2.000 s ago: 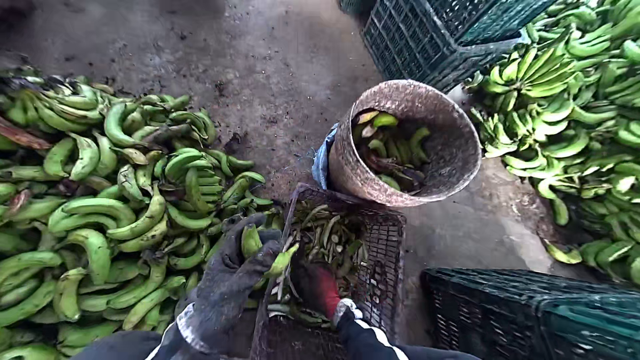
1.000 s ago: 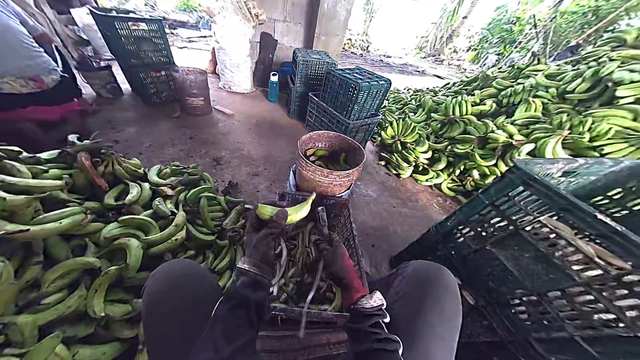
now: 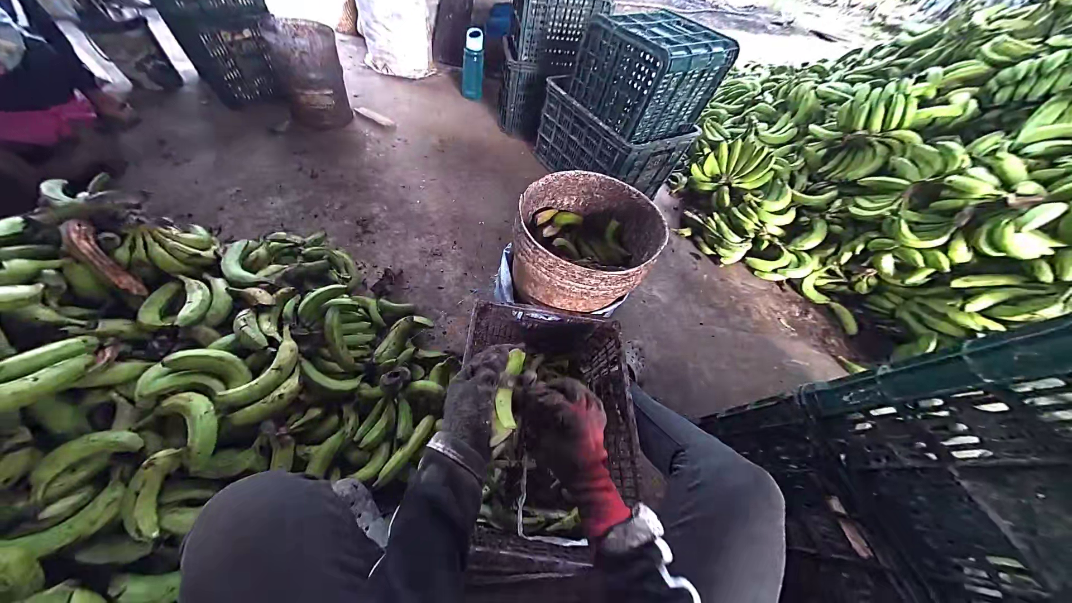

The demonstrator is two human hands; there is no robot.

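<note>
In a dark work glove, my left hand (image 3: 471, 398) grips a green plantain (image 3: 505, 400) held upright above a dark plastic crate (image 3: 615, 394). My right hand (image 3: 569, 423), in a dark and red glove, is closed close against the plantain's right side; what lies inside its fingers is hidden. A pale string (image 3: 521, 494) hangs down below the hands. Green peels (image 3: 557, 523) lie in the crate. Just beyond it stands a round, crusted bucket (image 3: 578, 280) with several plantain pieces inside.
A heap of green plantains (image 3: 201, 368) lies at left, a larger heap (image 3: 904, 167) at right. Stacked green crates (image 3: 653, 75) stand behind the bucket, another crate (image 3: 921, 419) at my right knee. A teal bottle (image 3: 473, 67) stands farther back. A person (image 3: 50, 92) is at upper left.
The view has lifted since two seconds ago. One second ago the plantain lay nearly level in my left hand; now it is upright and my right hand has come up close to it.
</note>
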